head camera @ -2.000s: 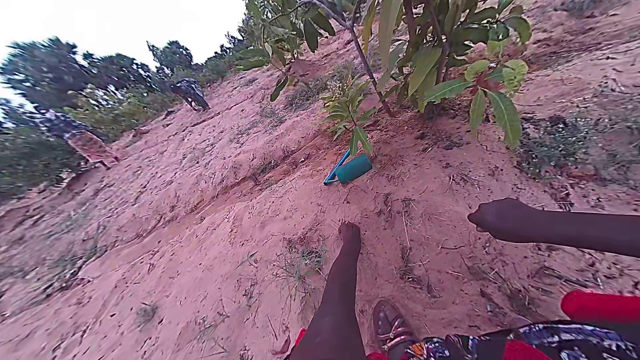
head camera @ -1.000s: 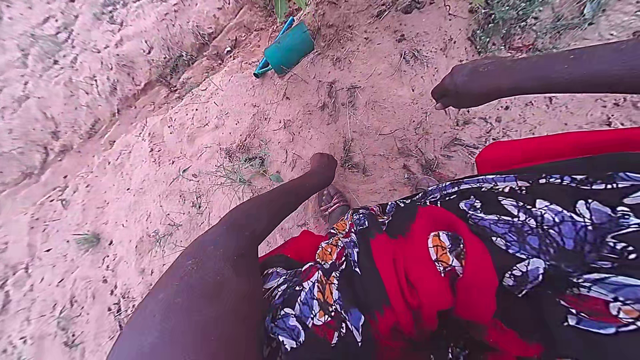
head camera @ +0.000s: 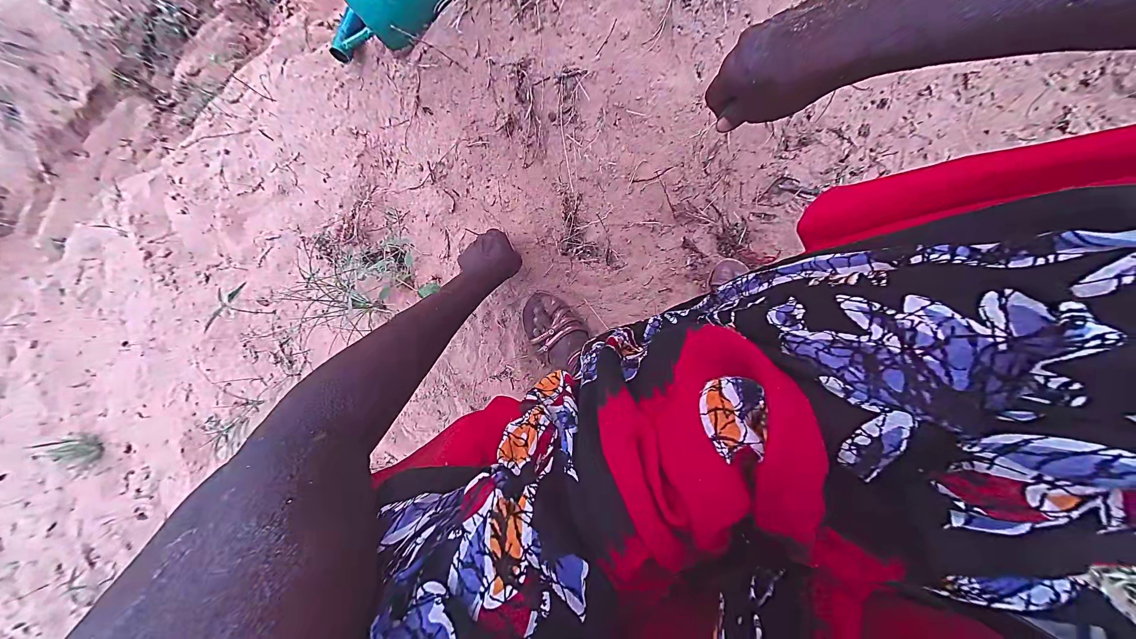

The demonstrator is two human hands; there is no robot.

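My left hand [head camera: 491, 256] is closed into a loose fist above the sandy ground, just up from my sandalled foot [head camera: 552, 321]; I see nothing in it. At the upper right my right hand [head camera: 754, 78] hangs with its fingers curled, and nothing shows in it either. Cut off by the top edge, a teal plastic container with a tube-like part, perhaps a watering can [head camera: 397, 16], lies on the soil, apart from both hands. A patterned cloth garment [head camera: 941, 355] with red parts covers my body.
Reddish sandy ground [head camera: 293, 160] slopes around me, with dry twigs and small roots. A low green weed [head camera: 359, 271] grows left of my left hand, and a grass tuft [head camera: 78, 450] stands at the far left. A rough furrow runs at the upper left.
The view has tilted down strongly, so the leafy plant and the distant people seen earlier are out of frame. Both hands stay curled and apart, and the teal container now sits at the top edge.
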